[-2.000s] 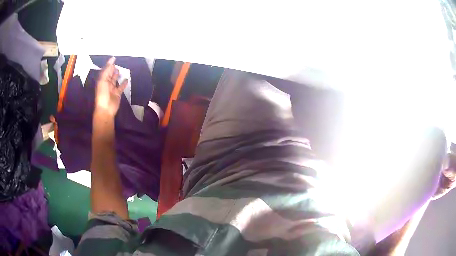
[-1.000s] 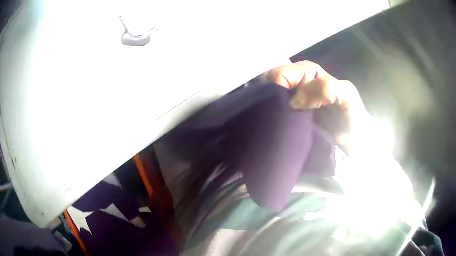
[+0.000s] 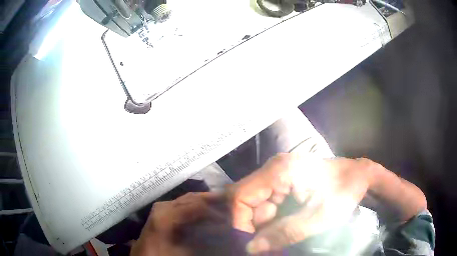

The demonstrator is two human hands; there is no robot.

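My right hand (image 3: 300, 197) is in front of the table's near edge, its fingers curled and partly washed out by glare. My left hand (image 3: 175, 225) is beside it at the bottom, blurred and cut off by the picture's edge. A dark, blurred area lies between the hands; whether it is cloth they grip cannot be told. Dark purple cloth (image 3: 255, 145) shows just below the table edge, above my right hand.
The white machine table (image 3: 200, 115) has a printed ruler (image 3: 165, 177) along its near edge. The machine head's needle area (image 3: 143, 32) is at the top left. Dark metal loops (image 3: 275, 7) lie at the top. Dark cloth and an orange strip (image 3: 91, 249) show below the table.
The view has shifted, bringing the needle area and ruler into sight. My left hand has come in beside my right. The large hanging purple piece seen at my right hand is no longer clearly visible.
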